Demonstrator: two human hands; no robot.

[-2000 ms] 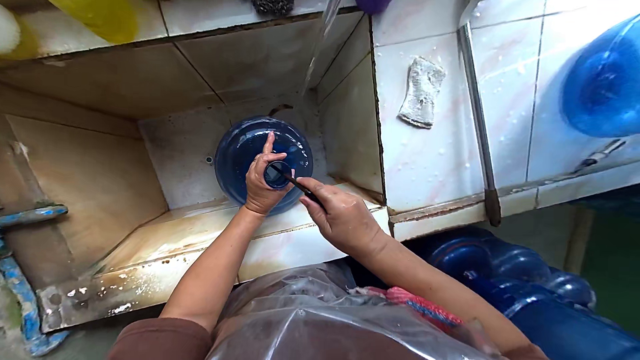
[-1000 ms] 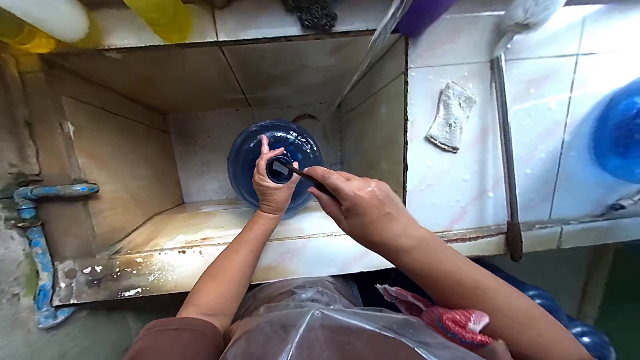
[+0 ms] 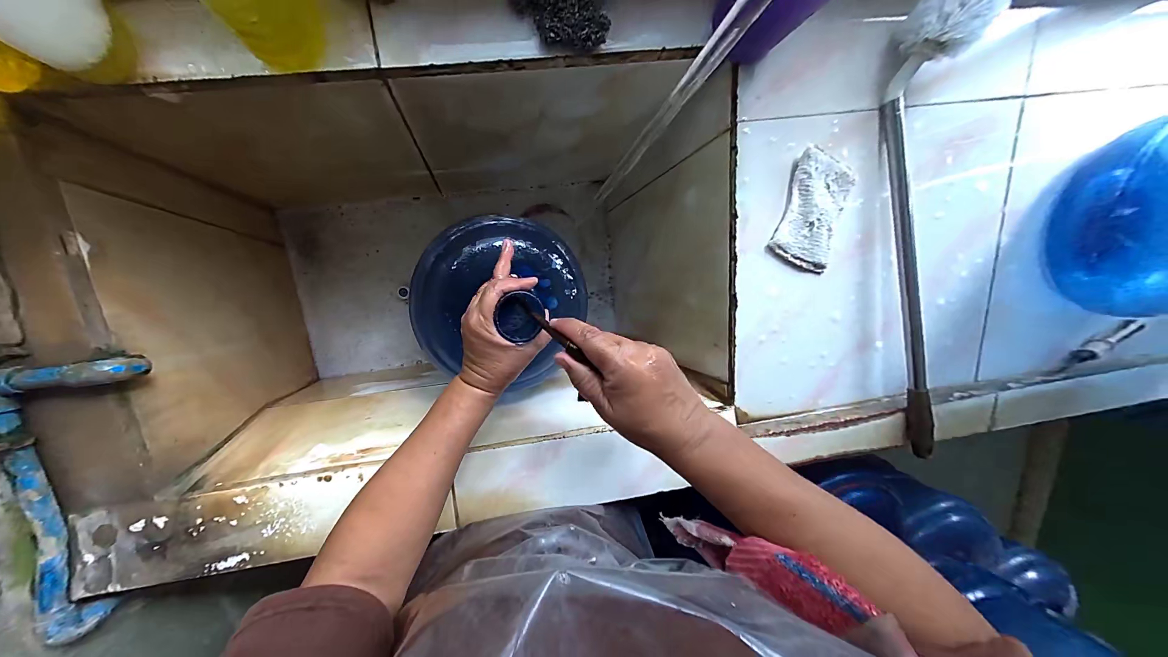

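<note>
A large blue plastic water bottle (image 3: pixel 438 292) stands upright in a tiled basin, its round mouth facing up. My left hand (image 3: pixel 495 333) is wrapped around the bottle's neck, with one finger stretched out over the shoulder. In my right hand (image 3: pixel 630 379) is the dark handle (image 3: pixel 568 343) of a slim tool, whose far end goes into the mouth; what lies at that end is hidden inside. Water runs in a clear stream (image 3: pixel 675 100) into the basin, to the right of the bottle.
Tiled basin walls (image 3: pixel 182 319) surround the bottle. On the right counter lie a white cloth (image 3: pixel 814 210), a long-handled brush (image 3: pixel 902 237) and another blue bottle (image 3: pixel 1118 224). A dark scouring pad (image 3: pixel 570 23) sits on the back ledge. Blue-painted pipes (image 3: pixel 82 372) are at left, more blue bottles (image 3: pixel 940 520) below right.
Both hands stay at the bottle's mouth, the left around the neck and the right on the tool. The right hand's angle at the tool has shifted slightly.
</note>
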